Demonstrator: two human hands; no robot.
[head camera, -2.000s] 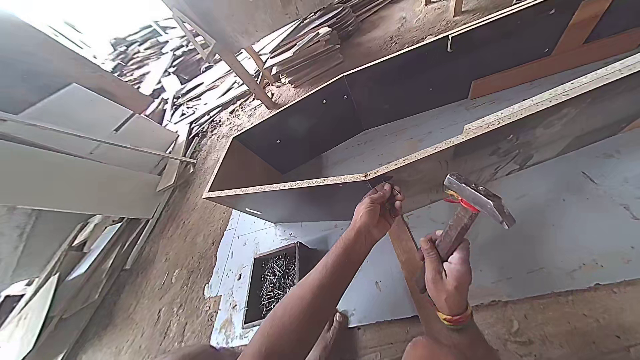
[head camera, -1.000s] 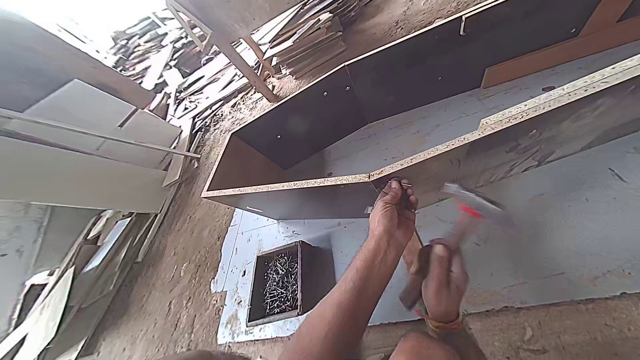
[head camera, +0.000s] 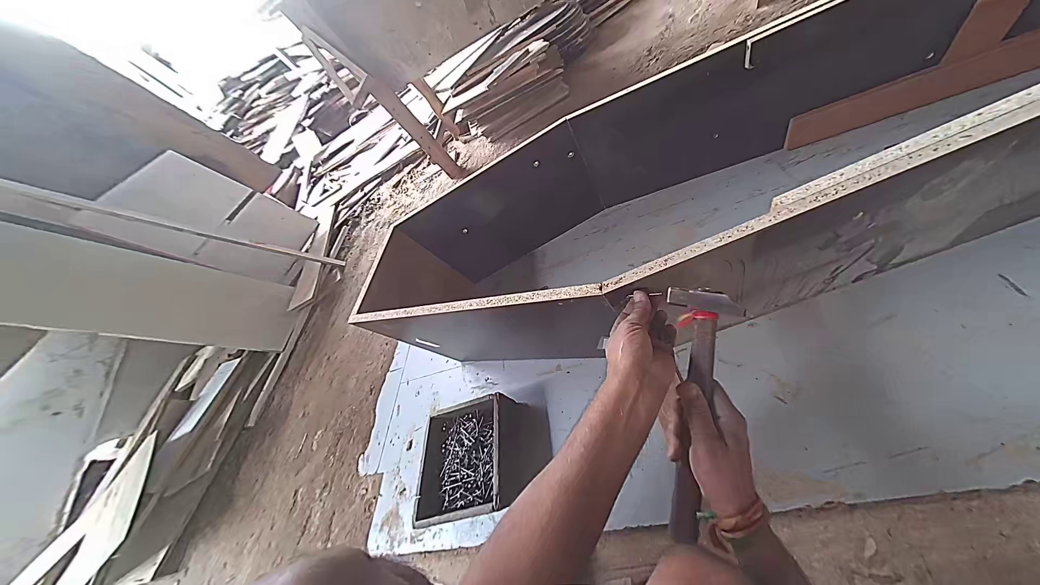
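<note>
My left hand pinches a thin nail at the outer face of a particle-board panel, just below the angled joint in its top edge. My right hand grips the wooden handle of a hammer, which has a red band below its head. The hammer head is close to the nail's outer end; whether they touch cannot be told. The panel belongs to a long, dark-faced board frame standing on edge. An open box of nails sits to the left of my forearms.
A pale sheet lies on the dirt floor under the frame. Brown strips cross the frame at the right. Large boards lean at the left. Wood offcuts are piled behind, near a wooden-legged table.
The hammer, raised clear of the panel two seconds ago and blurred in motion one second ago, is now up by my left fingers. My left hand stays near the joint.
</note>
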